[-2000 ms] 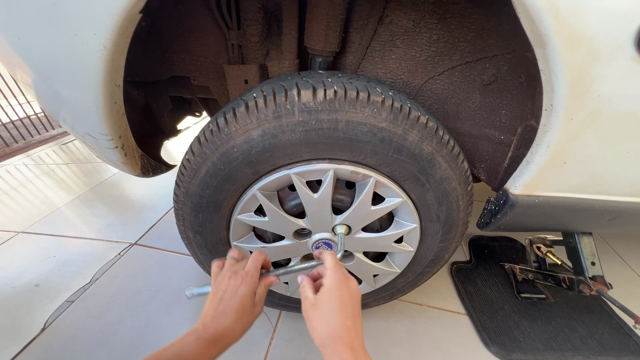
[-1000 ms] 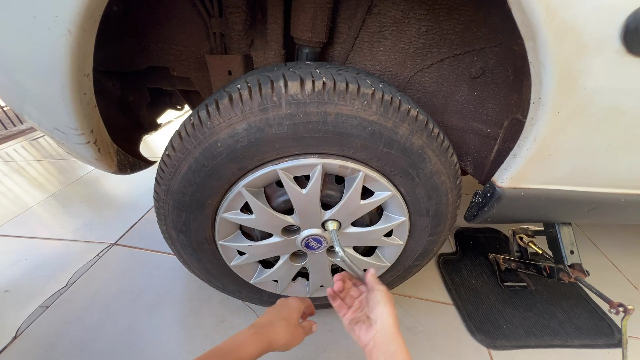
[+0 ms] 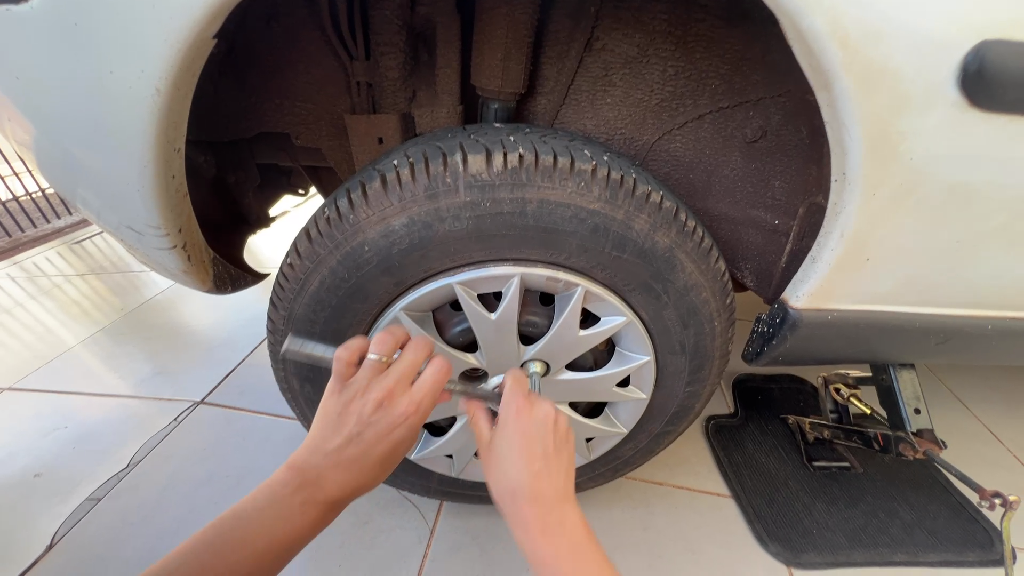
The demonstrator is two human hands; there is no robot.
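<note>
A metal lug wrench (image 3: 308, 350) crosses the silver hubcap (image 3: 500, 320) of a car wheel, its socket end at a bolt hole right of the centre. My left hand (image 3: 384, 392), with a ring on one finger, grips the wrench's long handle, whose far end sticks out to the left over the black tire (image 3: 512, 216). Close to the bend, my right hand (image 3: 524, 432) is closed around the wrench and covers most of the hub's centre. The handle looks blurred. The bolt under the socket is hidden.
A scissor jack (image 3: 904, 408) stands on a black rubber mat (image 3: 864, 512) at the right, below the car's sill (image 3: 896, 336); its crank reaches toward the right edge. The white car body (image 3: 920, 200) arches over the wheel. Pale floor tiles (image 3: 112, 472) lie around, with a metal grille (image 3: 28, 192) far left.
One second ago the wrench pointed down to the right, with my left hand off it; now its handle points left and my left hand holds it. My right hand has moved up to the bend.
</note>
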